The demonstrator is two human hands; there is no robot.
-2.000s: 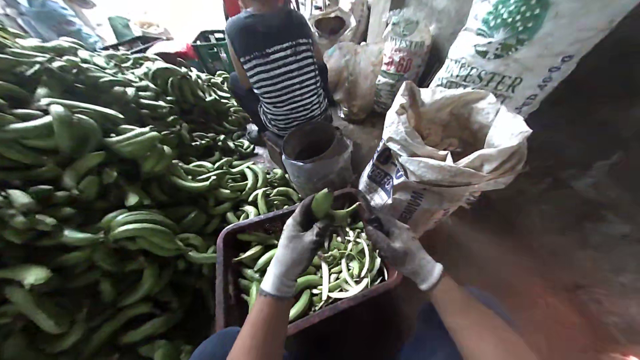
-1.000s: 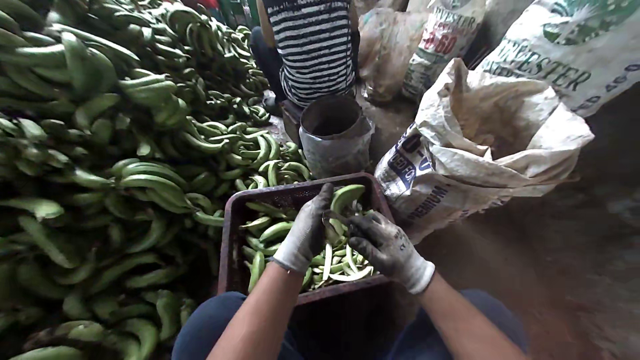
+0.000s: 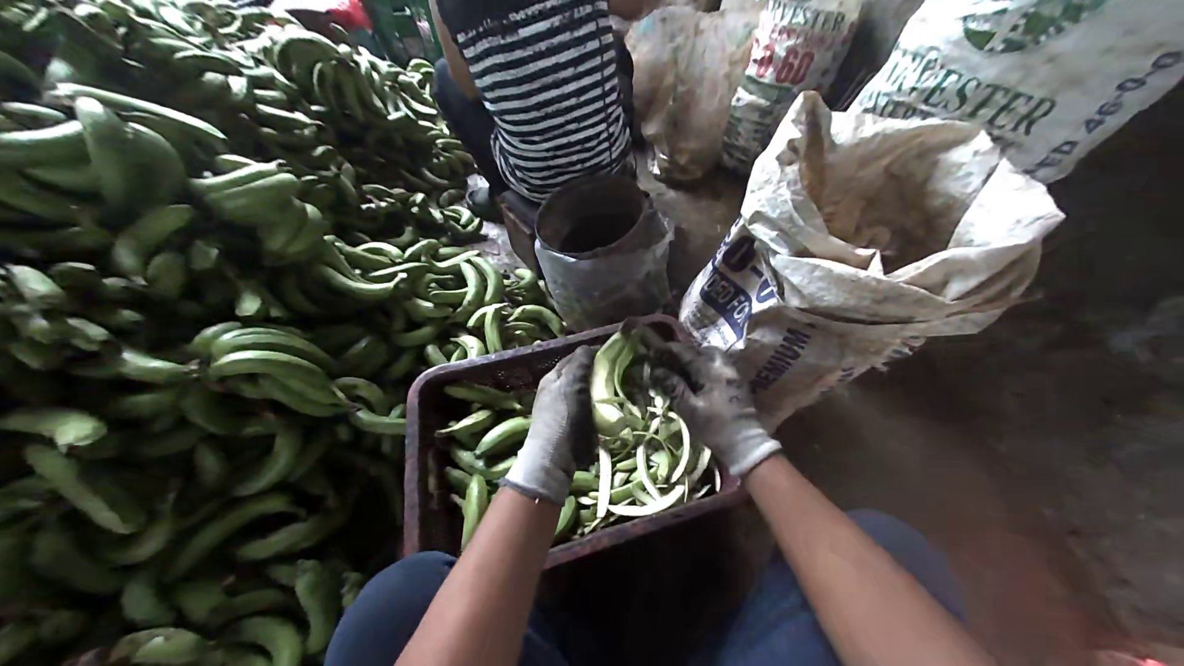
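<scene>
My left hand [image 3: 561,416], in a grey-white work glove with dark stains, holds a green banana or plantain [image 3: 610,375] with part of its skin off. My right hand [image 3: 717,398], gloved the same way, is close against the fruit's right side; its fingers are curled and dark, and whether they hold a tool cannot be seen. Both hands are over a dark reddish plastic crate [image 3: 427,472]. Inside the crate lie green fruit [image 3: 504,435] on the left and pale peel strips [image 3: 647,499] on the right, below the hands.
A large heap of green bananas or plantains [image 3: 268,361] fills the left side. Beyond the crate stands a round bucket [image 3: 601,268], with a seated person in a striped shirt [image 3: 555,102] behind it. An open woven sack [image 3: 786,268] stands at the right, fuller sacks [image 3: 980,74] behind.
The fruit at my left hand shows more pale surface than a second ago. Both hands have stayed over the crate, drawing closer together since two seconds ago. The view has tilted down.
</scene>
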